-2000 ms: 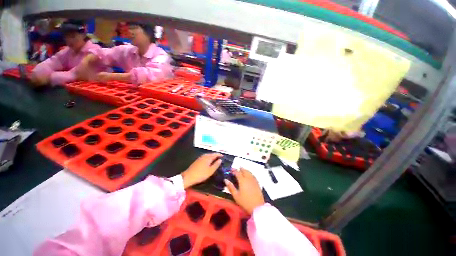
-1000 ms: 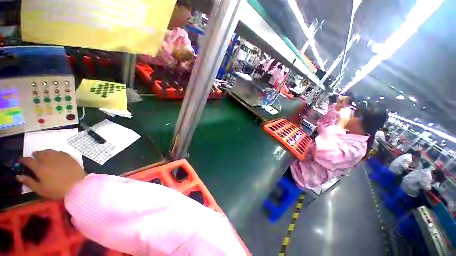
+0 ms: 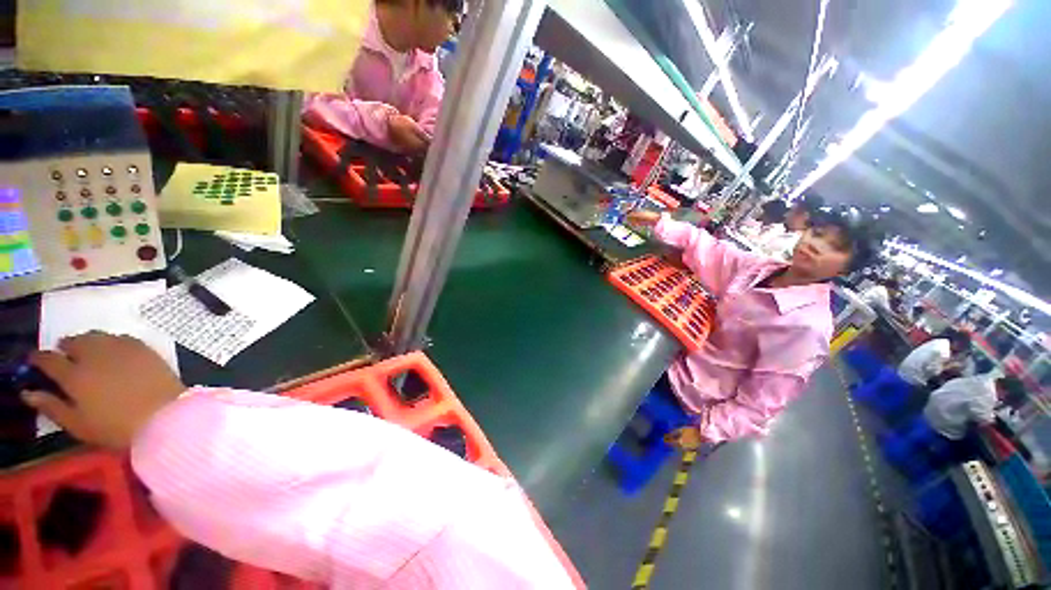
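Note:
My right hand (image 3: pixel 101 390) is at the left edge of the view, above the red compartment tray (image 3: pixel 467 429). Its fingertips are at a small dark thing (image 3: pixel 19 386) cut off by the picture's edge; I cannot tell whether the fingers grip it. My left hand is out of the picture. Dark square watch units (image 3: pixel 409 386) lie in the tray's pockets. The bench tester (image 3: pixel 98 219), with a colour screen and rows of buttons, stands behind my hand.
Printed paper slips (image 3: pixel 259 302) with a dark marker pen (image 3: pixel 205 295) lie beside the tester, near a yellow-green card (image 3: pixel 225 198). A metal post (image 3: pixel 444 184) rises from the bench. A person in pink (image 3: pixel 761 323) sits right, by another red tray (image 3: pixel 663 297). Another person works behind the post.
Over two seconds the view has swung right and my left hand has left the picture. In the last second, the person at right has stretched an arm across the bench.

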